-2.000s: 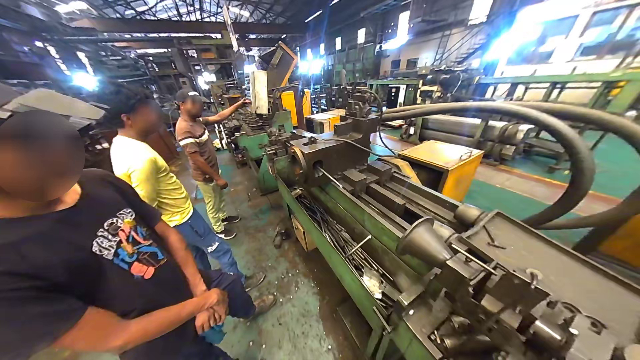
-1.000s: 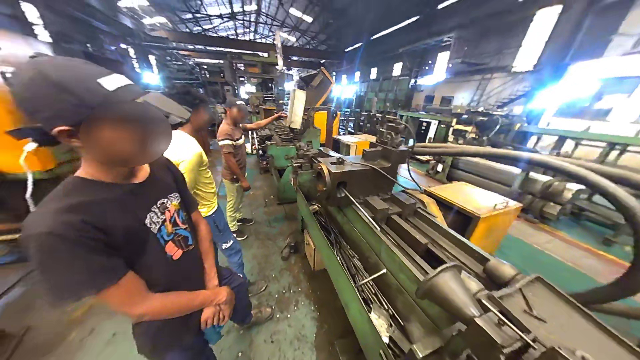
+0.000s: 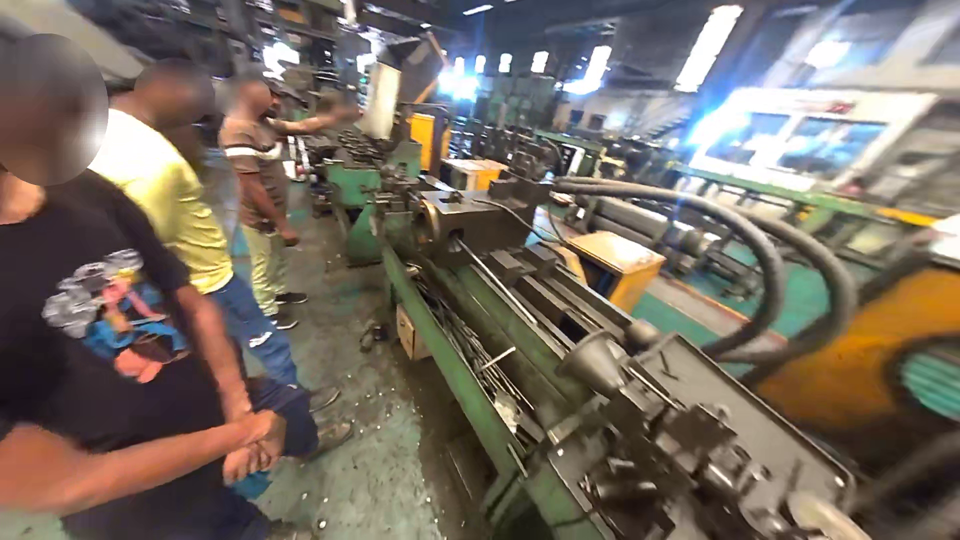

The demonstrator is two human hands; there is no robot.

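Neither my left hand nor my right hand shows in the head view, so what they hold or touch is hidden. In front and to the right runs a long green machine bed (image 3: 469,405) with dark metal rails. A cone-shaped metal part (image 3: 596,364) sits over its near end, and a slim metal rod (image 3: 499,283) lies lengthwise above the rails. Thin metal rods (image 3: 480,345) are heaped in the trough along the near side. Metal fittings (image 3: 697,450) crowd the lower right, beside a grey metal tray (image 3: 757,412).
At the left a person in a black T-shirt (image 3: 120,337) stands with hands clasped. Behind are a person in yellow (image 3: 161,195) and one in a striped shirt (image 3: 255,172), arm outstretched. Thick hoses (image 3: 757,247) arch beside a yellow cabinet (image 3: 619,262). Small debris dots the green floor (image 3: 367,465).
The head view has shifted between frames. The person in the black T-shirt keeps their hands clasped, and the person in the striped shirt still holds an arm out.
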